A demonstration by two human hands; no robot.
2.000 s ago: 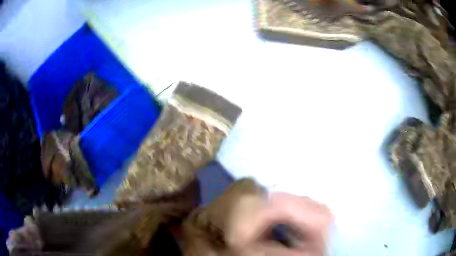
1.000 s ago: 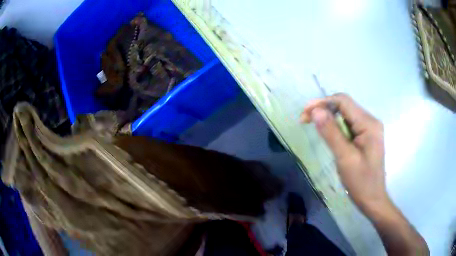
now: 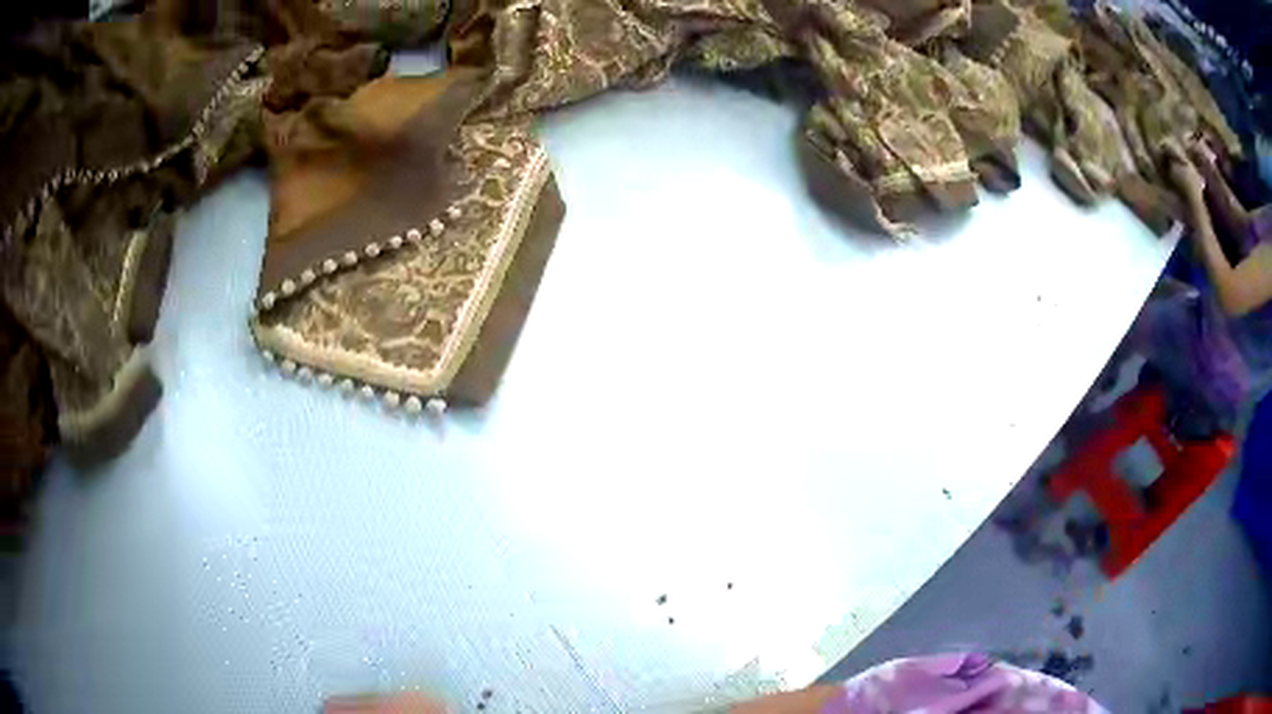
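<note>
A folded paisley garment piece (image 3: 405, 300) lies on the pale table (image 3: 753, 419), left of centre. It has gold lace, a dark olive band, a row of cream dots and rust-brown lining behind. A strip of skin (image 3: 384, 703) shows at the bottom edge, left of centre; I cannot tell which of my hands it belongs to. My right forearm, in a light purple patterned sleeve, enters at the bottom right. No fingers are clear, and no snips can be made out.
More paisley garments (image 3: 600, 56) are heaped along the far side and at the left (image 3: 84, 279). A cuff (image 3: 914, 181) lies at the far right. Another person's arm (image 3: 1235, 265) touches garments at the right. A red stool (image 3: 1137, 481) stands beyond the curved table edge. Dark clippings dot the table.
The view has swung from the blue bin to the table and garment heap. The garment and the hand with the snips, seen one second ago, have left clear view.
</note>
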